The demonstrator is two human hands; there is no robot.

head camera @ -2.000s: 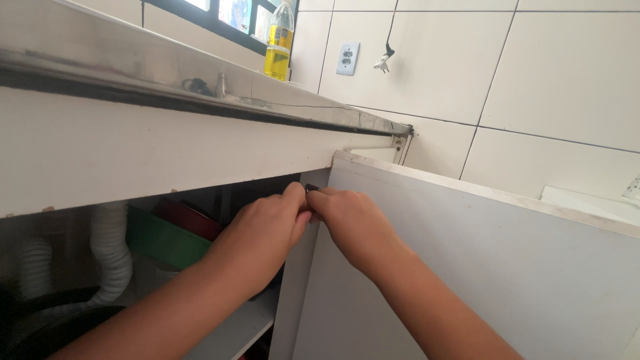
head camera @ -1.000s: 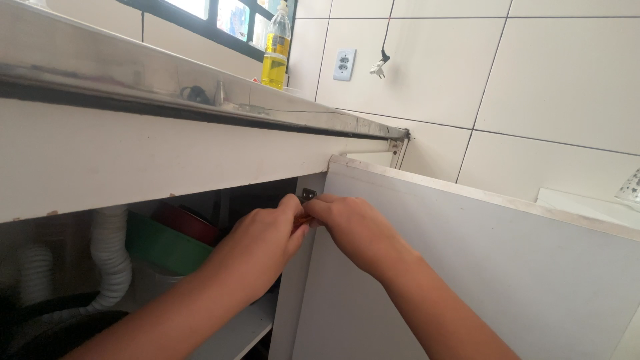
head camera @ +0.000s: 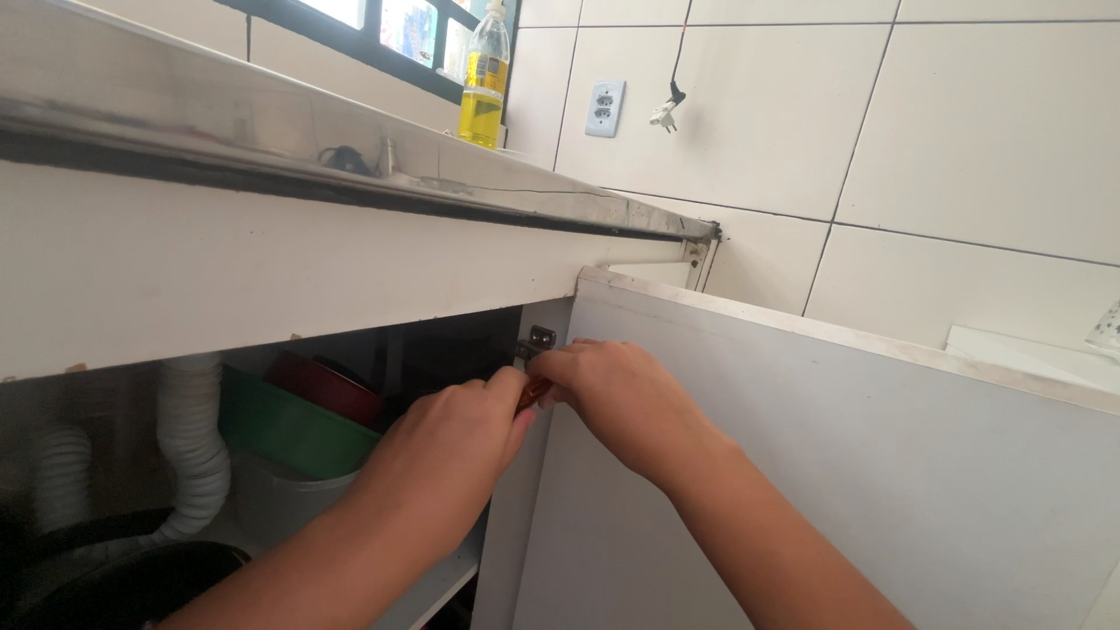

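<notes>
An open white cabinet door (head camera: pixel 814 437) stands at the right, joined to the sink cabinet near a metal hinge (head camera: pixel 541 336). My left hand (head camera: pixel 464 437) is closed around a small orange-brown translucent handle (head camera: pixel 532 394), perhaps a screwdriver's; its working end is hidden. From the right, my right hand (head camera: pixel 612 394) grips the same tool at its upper end, just below the hinge. Both hands are close together in front of the cabinet's side panel (head camera: pixel 516 516).
Inside the cabinet are a white corrugated drain pipe (head camera: pixel 192 437), a green basin (head camera: pixel 289 424) and a dark red bowl (head camera: pixel 324 385). Above runs the steel countertop edge (head camera: pixel 262 140) with a bottle of yellow liquid (head camera: pixel 484 87). A plug (head camera: pixel 665 114) hangs near a wall socket (head camera: pixel 605 108).
Both hands have moved a little lower, away from the hinge, which shows more plainly now. More of the orange-brown handle is visible between them.
</notes>
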